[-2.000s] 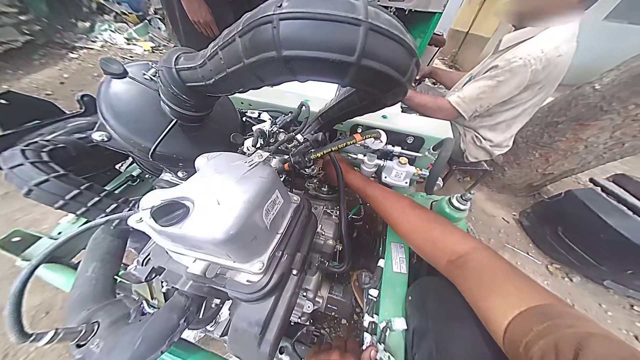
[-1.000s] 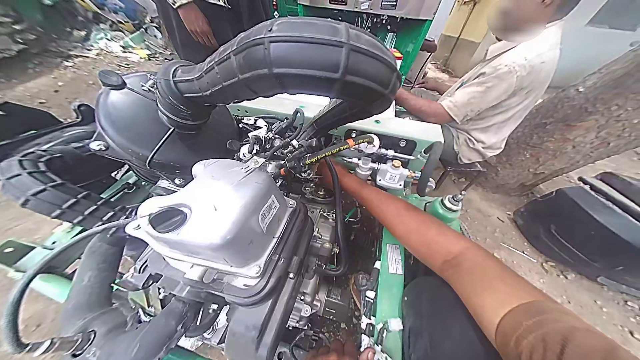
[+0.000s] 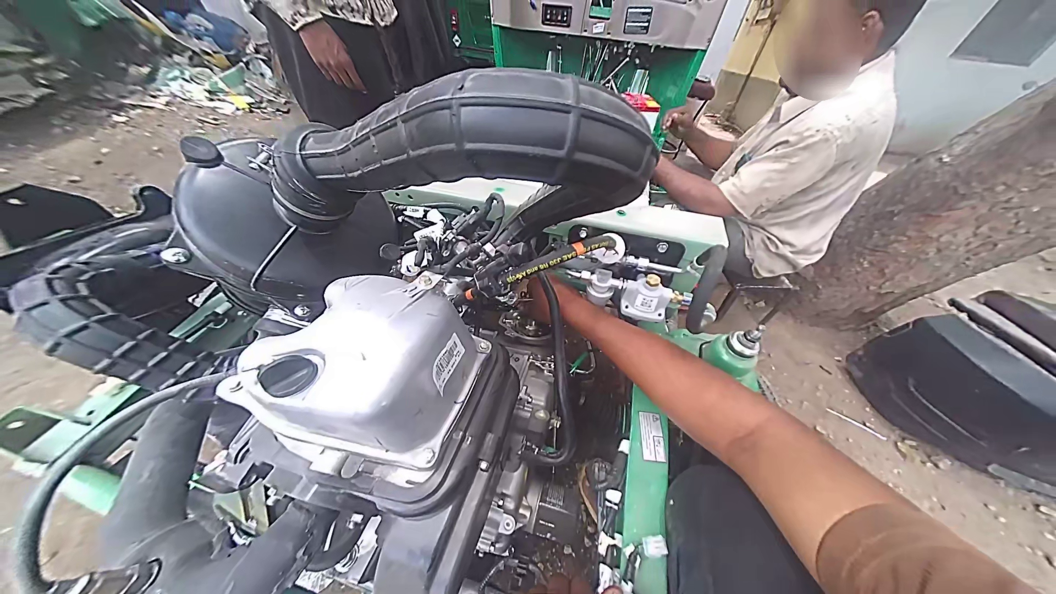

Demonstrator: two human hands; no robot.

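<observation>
My right arm reaches over the green frame rail (image 3: 648, 462) into the engine bay. My right hand (image 3: 540, 304) is deep among the fittings beside a thin black hose (image 3: 563, 371), below the braided hose with yellow lettering (image 3: 553, 262); its fingers are hidden. At the bottom edge only a small part of my left hand (image 3: 565, 584) shows, low beside the engine block (image 3: 536, 412), and what it touches is hidden. The silver engine cover (image 3: 371, 371) with its black oil cap (image 3: 289, 375) lies left of both hands. A metal filter housing (image 3: 645, 299) is mounted right of my right hand.
A large ribbed air intake hose (image 3: 495, 124) arches above the engine from a black round canister (image 3: 239, 223). One person (image 3: 817, 157) sits beyond the frame at right; another stands behind (image 3: 330, 54). A green cylinder (image 3: 734, 355), a tree trunk (image 3: 932, 198) and black panels (image 3: 949, 379) are at right.
The seated person's far hand has risen away from the frame. My right arm stays reached into the engine bay, and my left hand remains low at the bottom edge.
</observation>
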